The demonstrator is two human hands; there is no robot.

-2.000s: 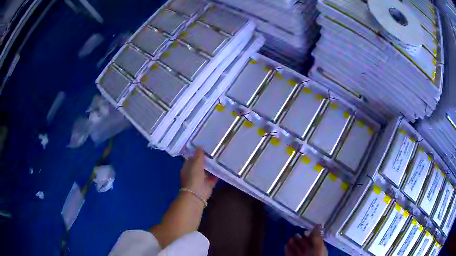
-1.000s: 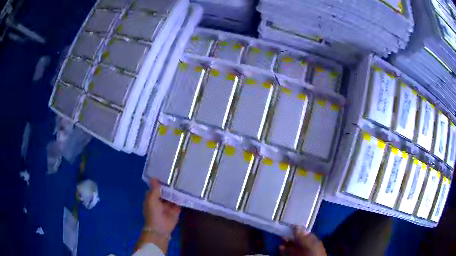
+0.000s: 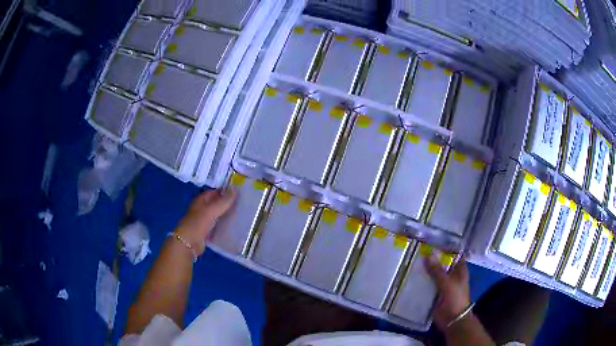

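Note:
A white tray [image 3: 226, 249] of flat grey pouch cells [image 3: 359, 157] lies tilted in front of me, in two rows of five with yellow tape at the cell ends. My left hand [image 3: 206, 215] grips its left edge, thumb on top. My right hand [image 3: 451, 287] grips its right edge near the lower corner, thumb over the rim. The fingers under the tray are hidden. Behind its far edge another row of bare cells [image 3: 381, 71] shows, in a tray partly covered by the held one.
Stacked trays of bare cells [image 3: 179, 91] stand at the left. A tray stack with white-labelled cells [image 3: 523, 216] stands at the right. Tall tray piles [image 3: 466, 27] rise behind. Crumpled white waste [image 3: 135, 242] and scraps lie on the blue floor at the left.
Two seconds ago one two-row tray showed between the stacks; now the held tray sits nearer me, with a row exposed behind it. My hands have moved from its near edge up to its sides.

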